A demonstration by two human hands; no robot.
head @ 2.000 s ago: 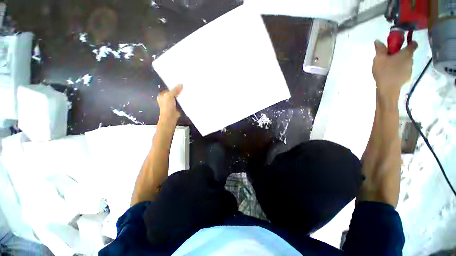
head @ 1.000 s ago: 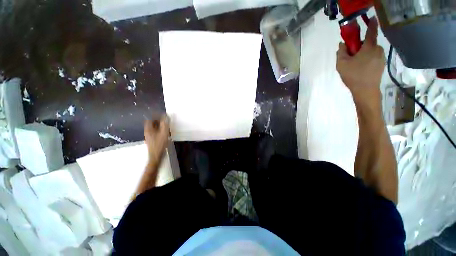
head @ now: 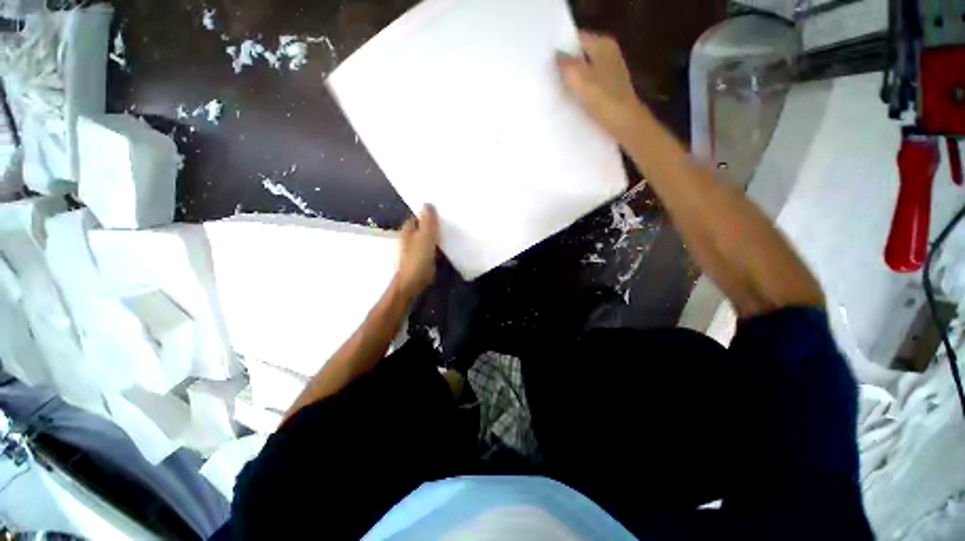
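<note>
A cut bundle (head: 487,137), a white four-sided stack, lies at an angle on the dark table in front of me. My left hand (head: 419,245) is at its lower left edge, thumb up against the side. My right hand (head: 601,82) grips its upper right edge, the fingers partly on top. The cutting machine stands at the upper right edge of the view, cut off, with its red handle (head: 913,206) free of any hand. Its silver base plate (head: 738,90) rests on the table, right of the bundle.
A larger white stack (head: 307,291) lies at the lower left, with a small white block (head: 127,171) and several cut pieces beyond it. The white fabric lay (head: 836,180) is on the right. White scraps (head: 277,53) dot the dark table (head: 254,127). A black cable (head: 936,301) hangs at the right.
My right hand has let go of the red handle and moved left onto the bundle. The bundle has turned and shifted up. The machine now shows farther right.
</note>
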